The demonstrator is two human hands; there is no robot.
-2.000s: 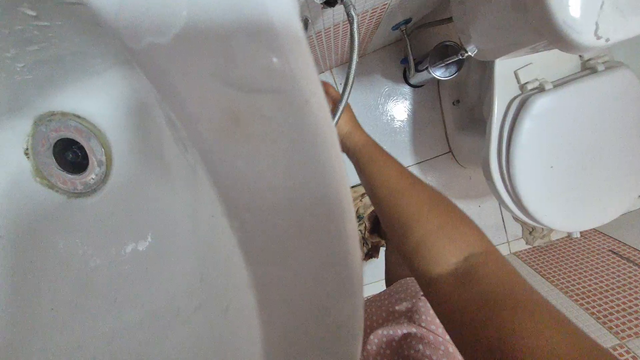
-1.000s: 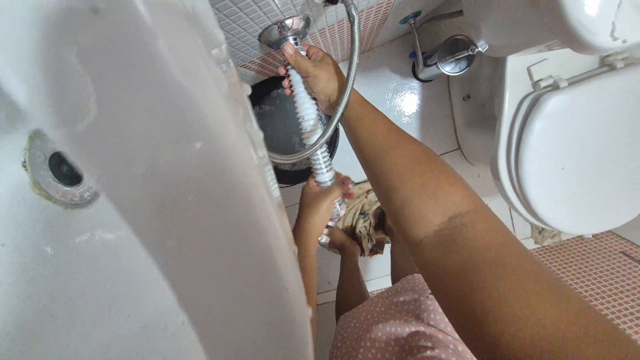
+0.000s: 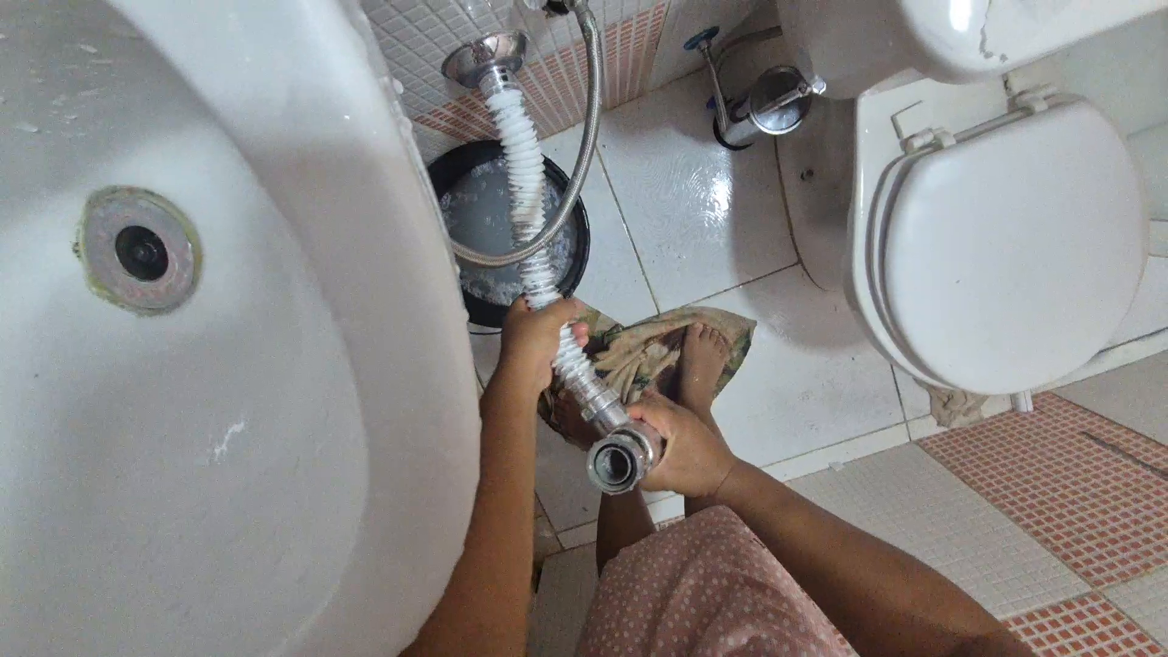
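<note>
A white corrugated drain hose (image 3: 523,169) runs from a chrome wall flange (image 3: 484,59) down to a chrome trap fitting (image 3: 613,463) with an open round end. My left hand (image 3: 537,342) is closed around the lower part of the hose. My right hand (image 3: 680,447) grips the chrome fitting at the hose's end. A braided metal supply hose (image 3: 589,119) loops across the corrugated one. Beneath them stands a black bucket (image 3: 584,260) with cloudy, foamy water. The white washbasin (image 3: 401,301) fills the left side, its drain ring (image 3: 141,251) in the bowl.
A white toilet (image 3: 1008,246) stands at the right, beside a metal cylindrical container (image 3: 777,102) and a small valve (image 3: 702,37). A crumpled cloth (image 3: 657,342) lies under my feet on the tiled floor. Another rag (image 3: 954,404) is at the toilet's base.
My right hand has left the hose's top near the wall flange and is now on the chrome end fitting. My left hand stays on the lower hose. The bucket, hidden two seconds ago, now shows.
</note>
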